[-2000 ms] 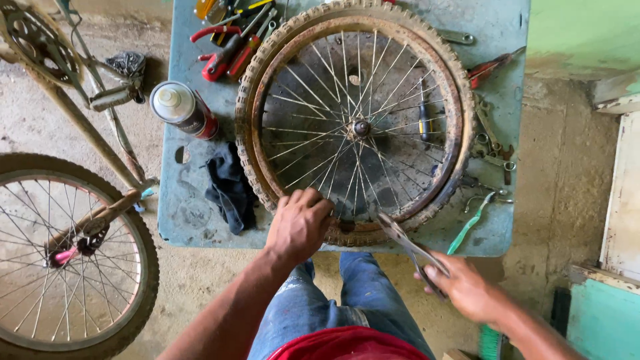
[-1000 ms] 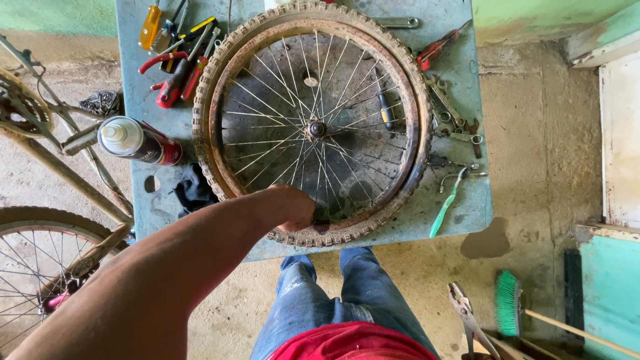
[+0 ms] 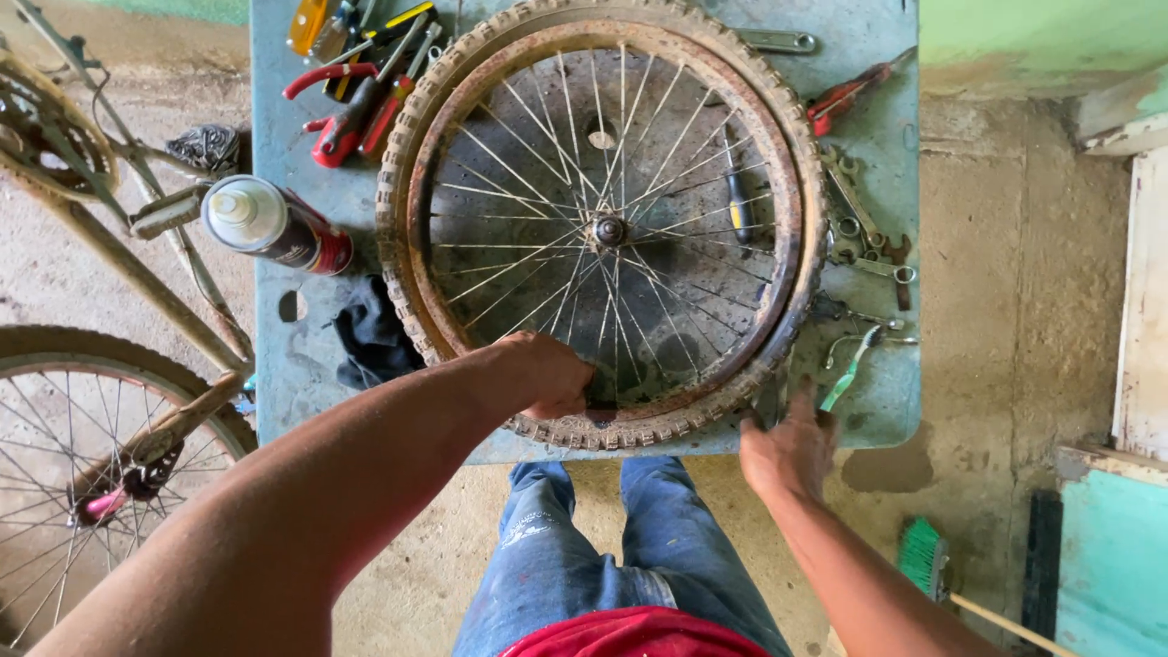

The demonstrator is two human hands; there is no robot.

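Note:
A bicycle wheel [image 3: 610, 231] with a rusty rim and a muddy knobbly tyre lies flat on a blue table [image 3: 876, 401]. My left hand [image 3: 547, 374] is curled over the near rim, beside a dark patch; its fingertips are partly hidden. Just outside the tyre's lower right, my right hand [image 3: 792, 447] is at the table edge, fingers spread forward. A greyish metal tool shows dimly by those fingers, and whether they hold it is unclear. A green toothbrush [image 3: 850, 370] lies to their right. Through the spokes, a screwdriver [image 3: 739, 205] is visible on the table.
Pliers [image 3: 342, 132] and screwdrivers lie at the upper left, above a spray can [image 3: 274, 224] and a black cloth [image 3: 372, 333]. Wrenches [image 3: 853, 201] lie right of the wheel. A bicycle frame [image 3: 137, 274] stands left of the table; a green broom [image 3: 922, 555] is at lower right.
My right hand has come back to the table's near edge from the lower right, where long-handled pliers showed a second ago. My left hand stays at the near rim.

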